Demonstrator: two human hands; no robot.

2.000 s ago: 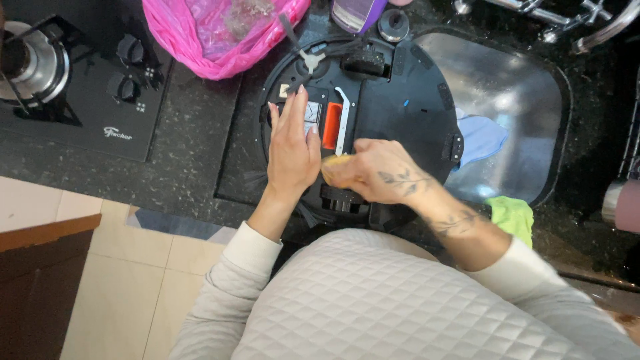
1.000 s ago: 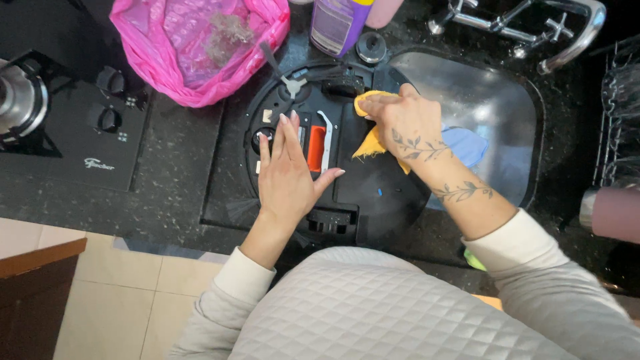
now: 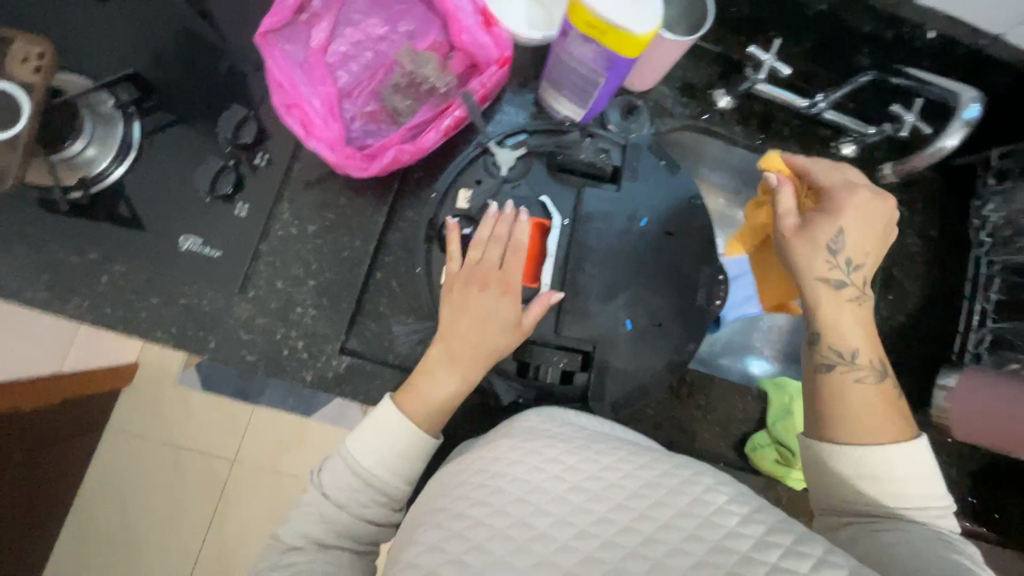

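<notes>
A round black robot vacuum cleaner (image 3: 632,264) lies underside up on the counter, its right edge over the sink. My left hand (image 3: 488,296) rests flat on it with spread fingers, beside the orange part (image 3: 536,252) and a white curved strip (image 3: 552,240). A side brush (image 3: 506,156) with grey arms sits near the far edge. My right hand (image 3: 840,224) is raised over the sink, right of the vacuum, with a yellow-orange cloth (image 3: 764,240) hanging from its fingers. Small blue bits (image 3: 628,324) lie on the black casing.
A pink plastic bag (image 3: 344,136) with grey lint (image 3: 416,80), a purple and yellow container (image 3: 596,60) and a pink cup (image 3: 668,48) stand beyond the vacuum. Right lie the steel sink (image 3: 752,344), blue cloth (image 3: 740,284), faucet (image 3: 864,112) and green cloth (image 3: 780,432). A gas cooktop (image 3: 184,192) is left.
My right hand has moved from the vacuum's near part to its far part, then right, over the sink, with the cloth. My left hand has stayed on the vacuum, its fingers now spread.
</notes>
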